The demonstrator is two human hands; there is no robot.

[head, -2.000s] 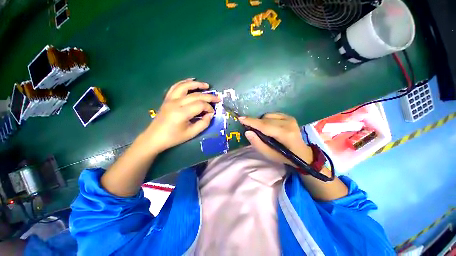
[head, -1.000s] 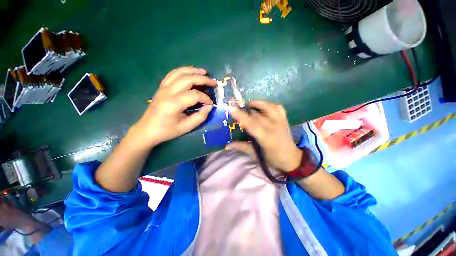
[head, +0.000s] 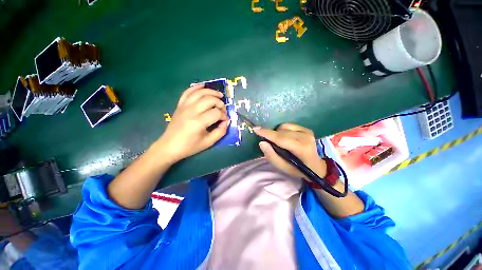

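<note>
My left hand [head: 195,121] rests on a column of LCD modules on the green bench, its fingers at their left side. A dark-faced module [head: 215,84] shows above my fingers, and a blue one [head: 231,138] below them. Orange flexible circuits [head: 239,82] stick out from their right edge. My right hand [head: 292,145] holds the black soldering iron [head: 288,155] like a pen. Its thin tip points at the modules' right edge, close to my left fingertips. My fingers partly hide the modules. I cannot tell whether my left hand holds solder wire.
Stacked modules [head: 66,60] and a single module [head: 100,106] lie at left. Loose flexible circuits [head: 289,27], a fan [head: 351,16] and a white cup [head: 407,42] are at the top right. A parts tray [head: 364,147] and a grid tray [head: 437,120] are at right. Another person's sleeve [head: 45,248] shows bottom left.
The view has shifted. A dark-faced module now shows above my left fingers, and less blue shows below. My right hand, blurred one second ago, again points the iron at the modules.
</note>
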